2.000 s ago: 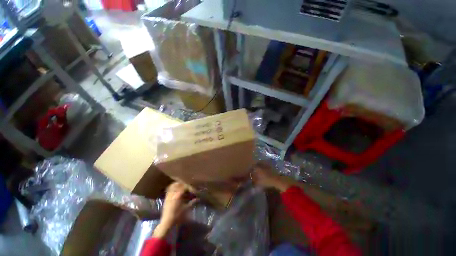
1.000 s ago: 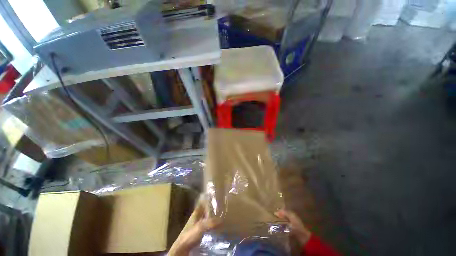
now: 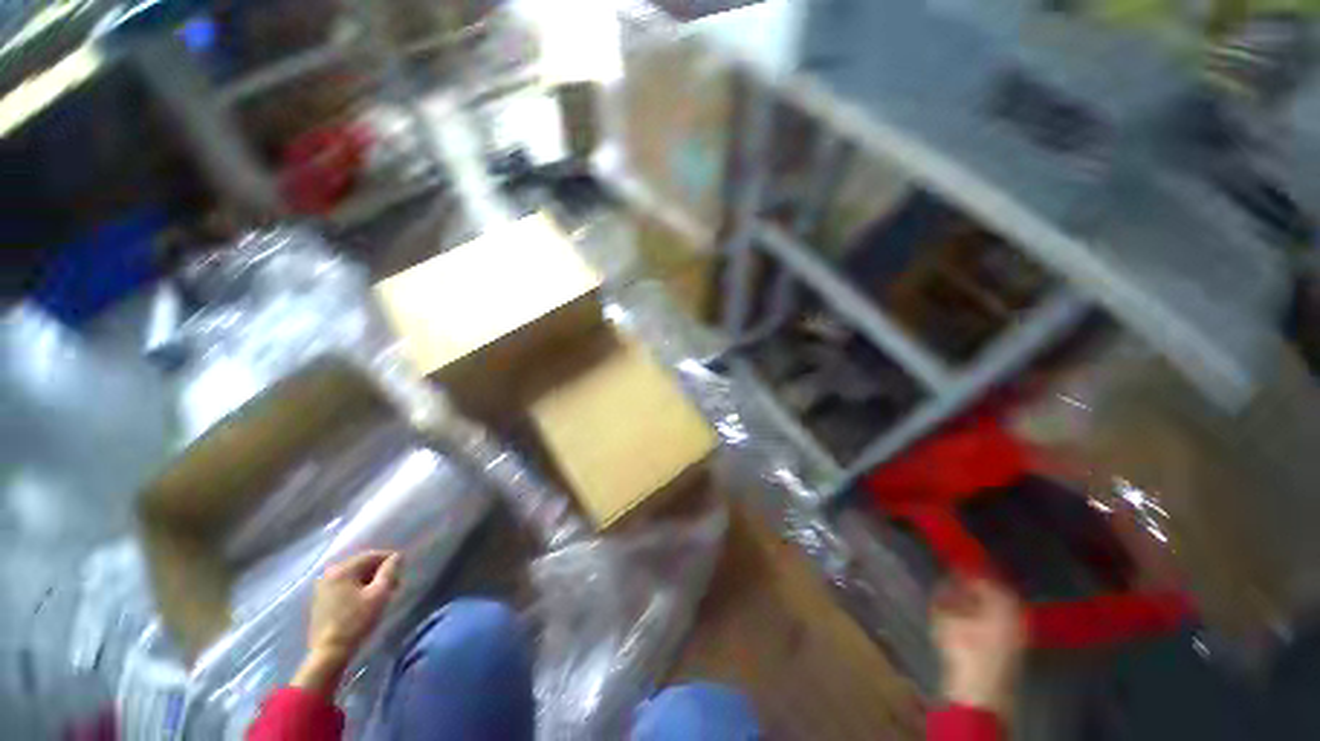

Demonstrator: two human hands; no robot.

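The view is blurred. A brown carton (image 3: 1194, 478) with shiny film reflections is at the right, over the red-legged stool (image 3: 948, 485). My right hand (image 3: 982, 637) is in front of the stool, left of that carton; whether it touches the film is unclear. My left hand (image 3: 348, 608) is over the open shipping carton (image 3: 188, 528), above the glossy flat bags (image 3: 326, 565). Its fingers are loosely curled with a small gap at the thumb, and nothing shows in it. Two plain brown cartons, a rear one (image 3: 492, 297) and a nearer one (image 3: 625, 434), stand ahead of my knees.
Crumpled clear film (image 3: 275, 326) is heaped at the left, and more film (image 3: 615, 594) lies between my knees and the cartons. The metal bench (image 3: 999, 188) with angled legs is at the upper right. Flattened cardboard (image 3: 782, 637) is on the floor.
The bagged carton is no longer held in front of me between both hands; a shiny brown carton is at the stool. My hands are far apart. The view has swung left.
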